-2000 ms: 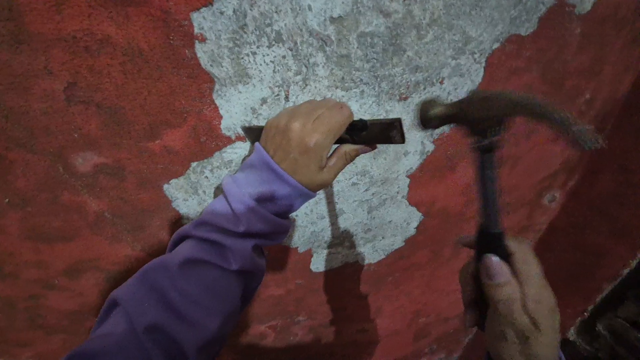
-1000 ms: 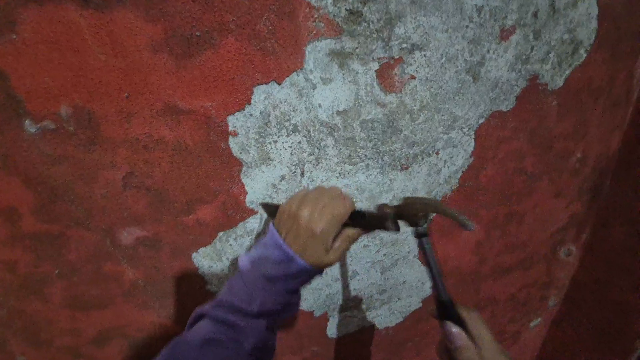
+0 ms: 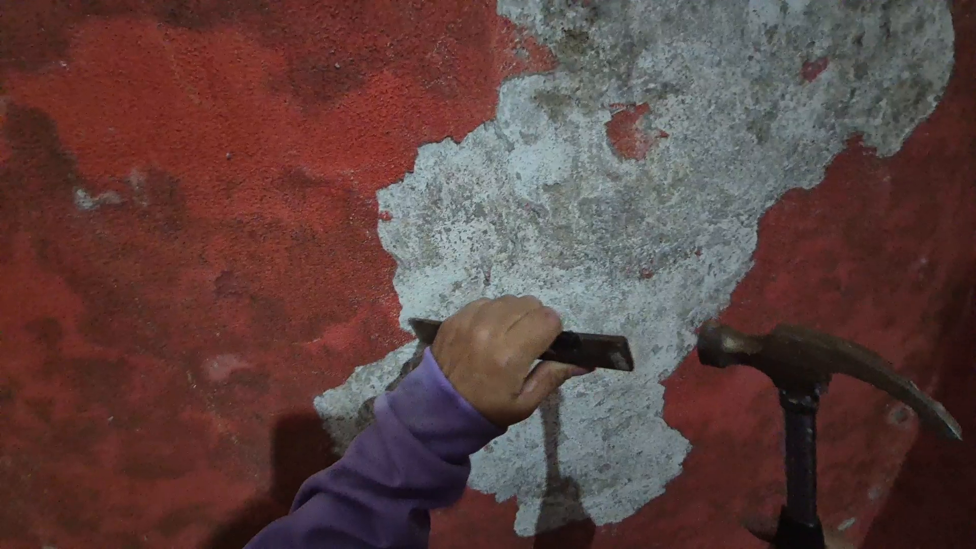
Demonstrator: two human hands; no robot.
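My left hand (image 3: pixel 499 354), in a purple sleeve, grips a dark flat metal chisel (image 3: pixel 591 351) held nearly level. Its tip, at the left, meets the edge where red paint borders the bare grey patch (image 3: pixel 564 213) of the wall. A claw hammer (image 3: pixel 797 366) is upright to the right, its striking face turned towards the chisel's butt end with a gap between them. My right hand (image 3: pixel 835 540) shows only as a sliver at the bottom edge, around the hammer's handle; most of it is out of view.
Rough red-painted wall (image 3: pixel 191 191) surrounds the grey patch on both sides. Small red paint remnants (image 3: pixel 634 131) stay within the patch. Shadows of the arm and tools fall on the lower wall.
One second ago the hammer head was against the chisel's butt end; now it is drawn back to the right. My left hand has kept its hold on the chisel.
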